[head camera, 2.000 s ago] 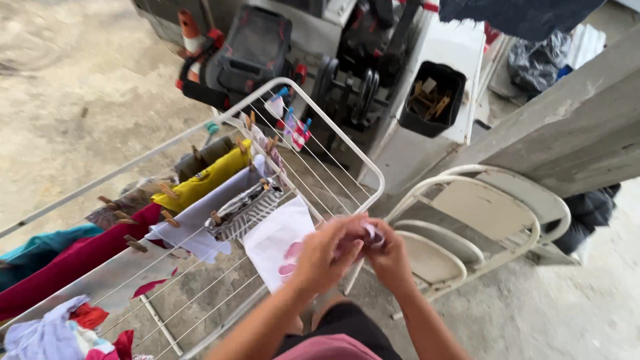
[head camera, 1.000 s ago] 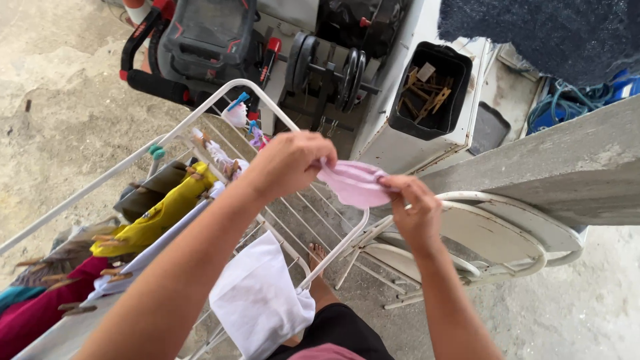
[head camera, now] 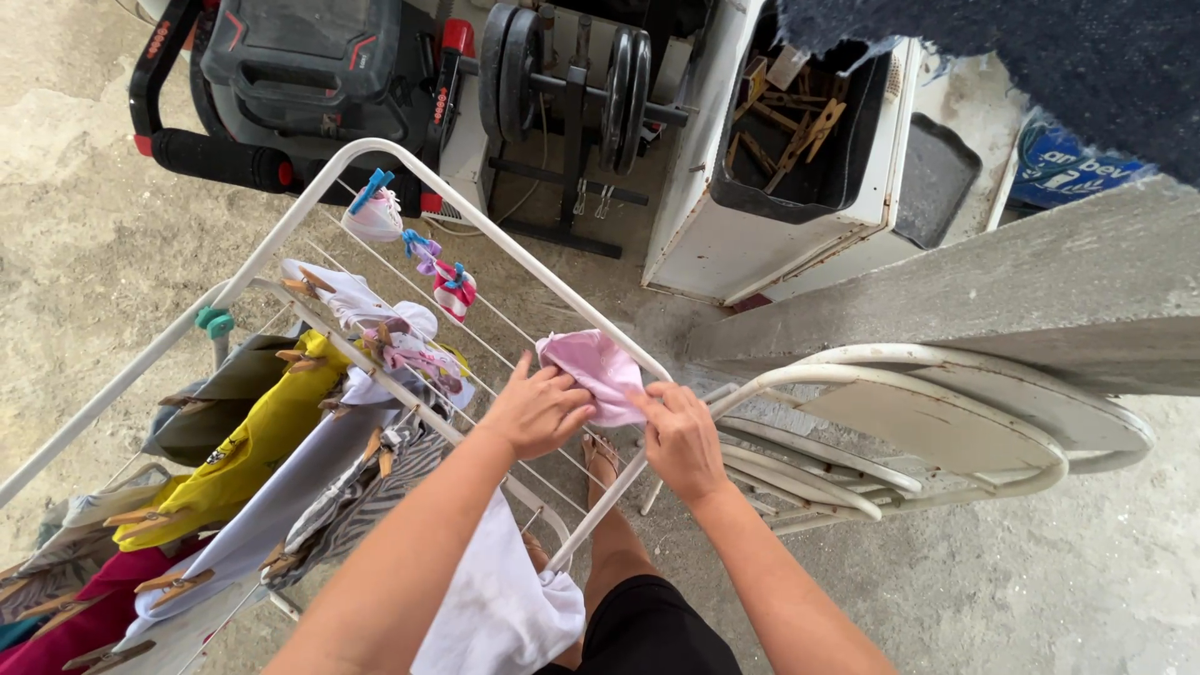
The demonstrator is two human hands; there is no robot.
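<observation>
A small pink cloth item [head camera: 596,370] lies over the end wires of the white metal drying rack [head camera: 497,230]. My right hand [head camera: 682,436] pinches its right edge by the rack's corner. My left hand [head camera: 534,408] rests against its left side, fingers spread; whether it grips the cloth is hard to tell. A white cloth [head camera: 506,591] hangs at the rack's near end, below my hands. Small items in blue pegs, one of them a red and white piece [head camera: 455,291], hang on the wires up and to the left.
A yellow garment [head camera: 248,436] and others hang at left in wooden clothespins. A black bin [head camera: 806,141] of clothespins stands on a rusty white cabinet. Folded white metal chairs [head camera: 937,422] lean by a concrete ledge [head camera: 984,291] at right. Behind the rack is a dumbbell [head camera: 572,84] on a stand.
The pink cloth, stretched between both hands a second ago, now lies on the rack wires. Both hands have come down to the rack's corner with it.
</observation>
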